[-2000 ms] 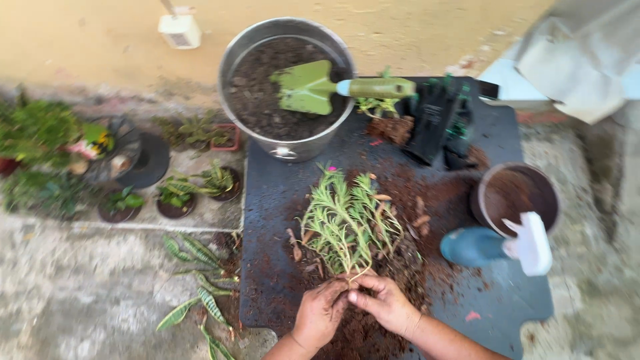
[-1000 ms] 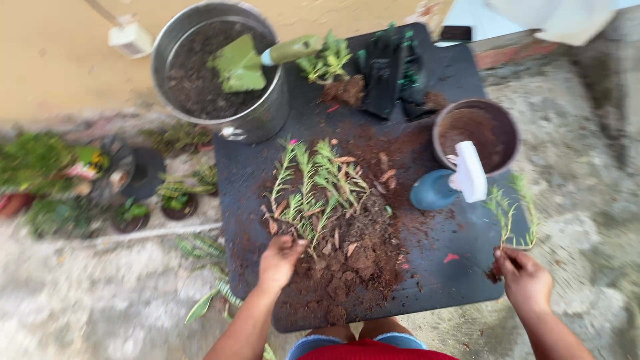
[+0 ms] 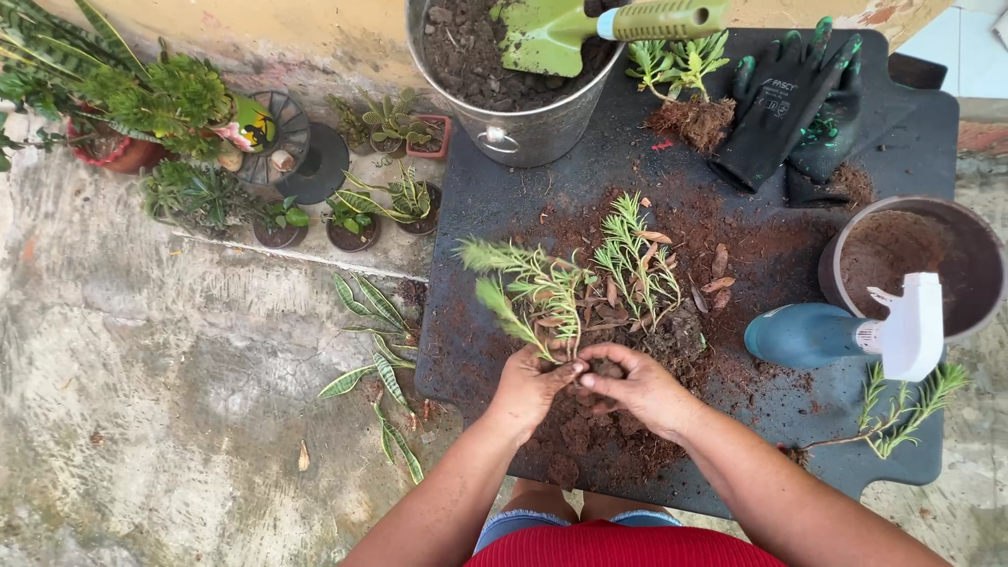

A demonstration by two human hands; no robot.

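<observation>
My left hand (image 3: 531, 382) grips the base of a leafy green sprig (image 3: 543, 295), whose stems fan up and to the left. Touching the same stem base, my right hand (image 3: 634, 386) has its thumb and fingers closed around a dark clump of soil (image 3: 605, 368). Just behind the hands, more sprigs (image 3: 630, 260) lie among dry brown leaves on a heap of soil (image 3: 685, 346). One separate sprig with a bare stem and small root end (image 3: 906, 421) rests at the table's right front corner.
On the black table (image 3: 488, 205) stand a metal bucket of soil (image 3: 531, 130) with a green trowel (image 3: 551, 35), a brown pot (image 3: 890, 236) and a blue spray bottle (image 3: 803, 335). Black gloves (image 3: 776, 110) lie beside a rooted plant (image 3: 693, 118). Potted plants (image 3: 279, 220) line the wall; variegated leaves (image 3: 386, 370) lie on the floor.
My right hand, which held a sprig over the table's right front corner a second ago, has let it go there and come back beside my left hand. My left hand now holds a sprig raised from the heap.
</observation>
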